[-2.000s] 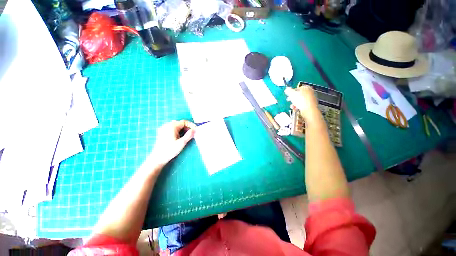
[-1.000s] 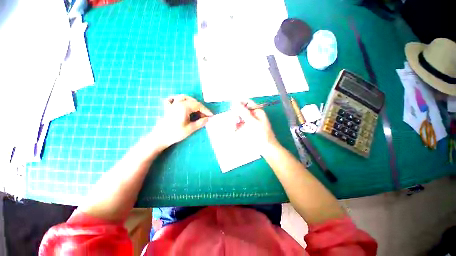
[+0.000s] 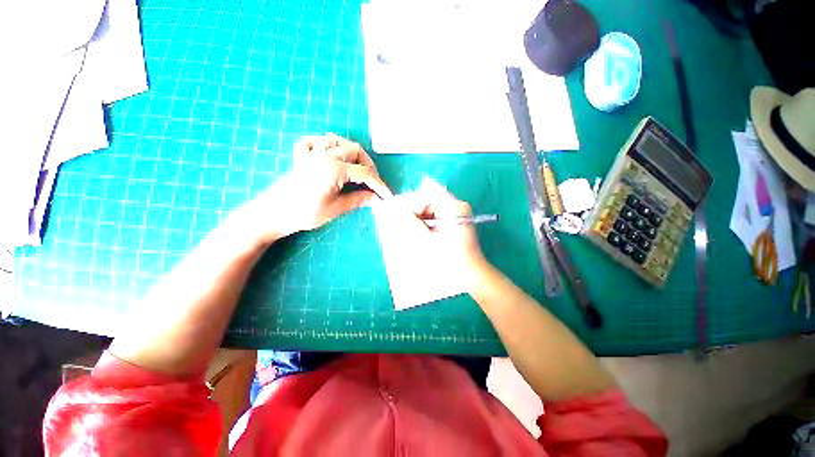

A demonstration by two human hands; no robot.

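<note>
A small white card piece (image 3: pixel 413 263) lies on the green gridded mat near its front edge. My left hand (image 3: pixel 332 186) is at the card's upper left corner, with thumb and fingertips pinched on that corner. My right hand (image 3: pixel 449 236) rests over the card's right part and holds a thin pencil or pen (image 3: pixel 474 219), whose back end points right. The tip is hidden or too bright to tell.
Steel rulers (image 3: pixel 527 134), a tan-handled tool (image 3: pixel 550 187), a white block (image 3: pixel 575 195) and a calculator (image 3: pixel 648 203) lie right of the card. A printed sheet (image 3: pixel 447 98), dark round object (image 3: pixel 561 37) and oval case (image 3: pixel 613 71) lie beyond. White paper (image 3: pixel 89 98) lies left.
My right hand has gone from the calculator to the card, now with the pencil or pen in it. My left hand has stayed at the card's corner. The view has tilted down.
</note>
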